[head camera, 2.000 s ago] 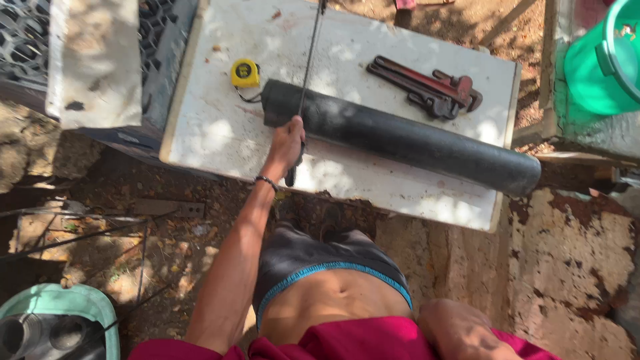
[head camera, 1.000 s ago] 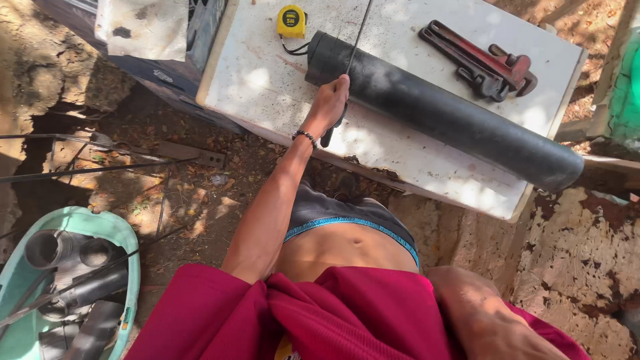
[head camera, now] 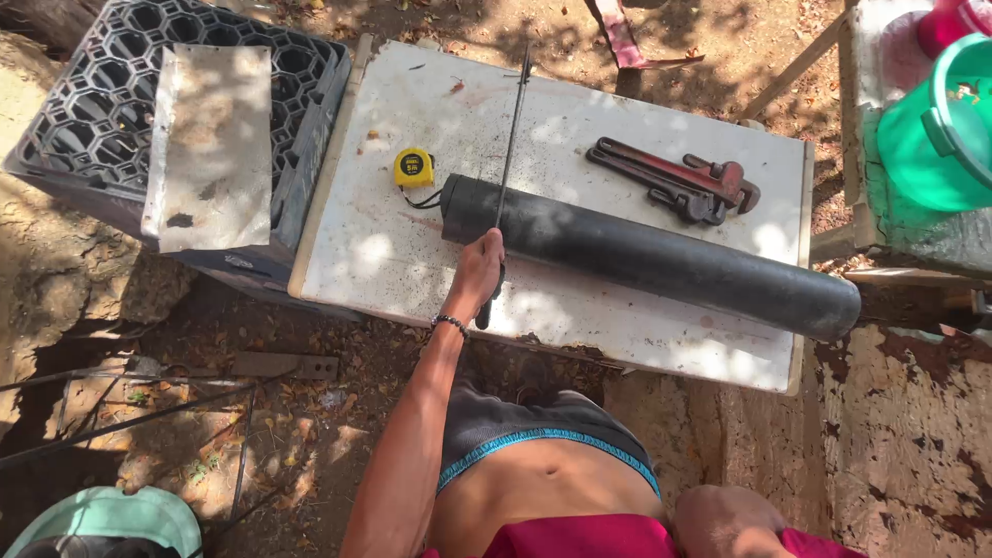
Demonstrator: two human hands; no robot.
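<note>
My left hand (head camera: 480, 267), a beaded bracelet at its wrist, is closed round the dark handle of a hacksaw (head camera: 512, 136). Seen almost edge-on, the saw lies across a thick black plastic pipe (head camera: 643, 248) near the pipe's left end. How deep the blade sits cannot be made out. A yellow tape measure (head camera: 414, 168) with a black strap rests just beyond that end. Behind the pipe lies a red pipe wrench (head camera: 682, 180). My right arm shows bent at the bottom right, but its hand is not in view.
The pipe lies on a worn white tabletop (head camera: 372, 271), its right end past the edge. At left stands a black plastic crate (head camera: 310, 101) with a stained sheet (head camera: 217, 139) on it. A green bucket (head camera: 930, 155) stands at right, a pale green tub (head camera: 116, 515) at lower left.
The view has shifted since one second ago, bringing the crate and the bucket more into sight. My left hand stays on the hacksaw handle.
</note>
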